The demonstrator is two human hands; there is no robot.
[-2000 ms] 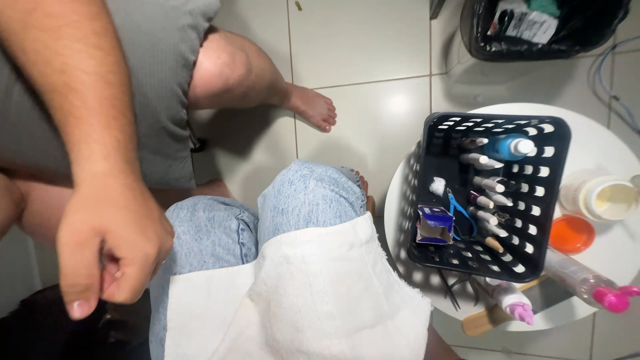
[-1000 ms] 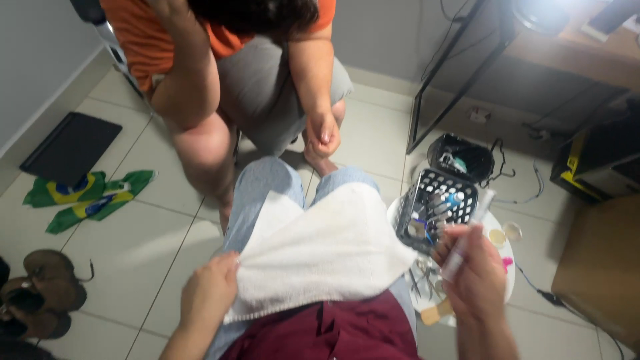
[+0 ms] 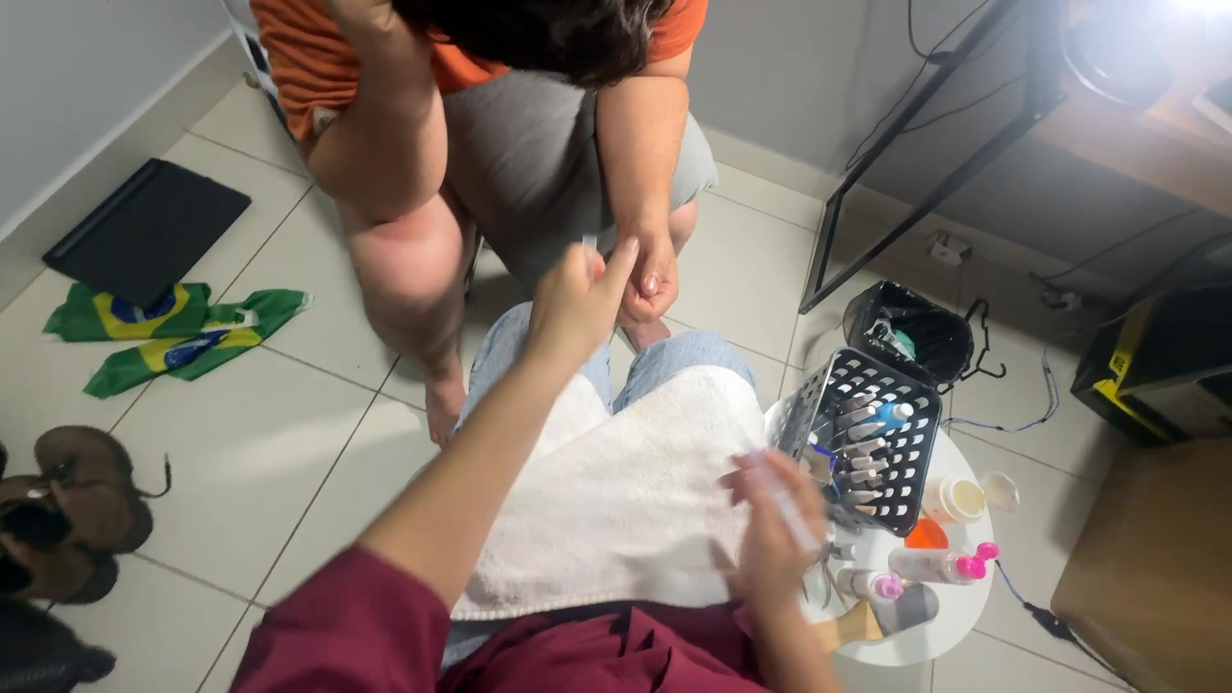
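My left hand (image 3: 576, 300) reaches forward over my knees, beside the other person's lowered hand (image 3: 651, 274); whether they touch is unclear. A small pale blurred thing shows at its fingers, and its grip cannot be made out. My right hand (image 3: 784, 525) hangs over the right side of the white towel (image 3: 626, 491) on my lap, holding a slim, pale, motion-blurred stick-like tool (image 3: 784, 496). To its right, a black perforated plastic basket (image 3: 910, 452) holds several small bottles, a blue-capped one (image 3: 890, 416) among them.
A round white table (image 3: 962, 616) bears the basket, an opened jar (image 3: 962, 500), an orange lid (image 3: 926, 534), a pink-capped bottle (image 3: 934, 565) and metal tools. Behind stand a lined bin (image 3: 910, 332) and a desk frame (image 3: 914, 197). Shoes (image 3: 91, 491) lie left.
My left hand has left the towel's left edge and moved forward to the other person's hand. My right hand, still holding the pale tool, is lower and closer to the towel.
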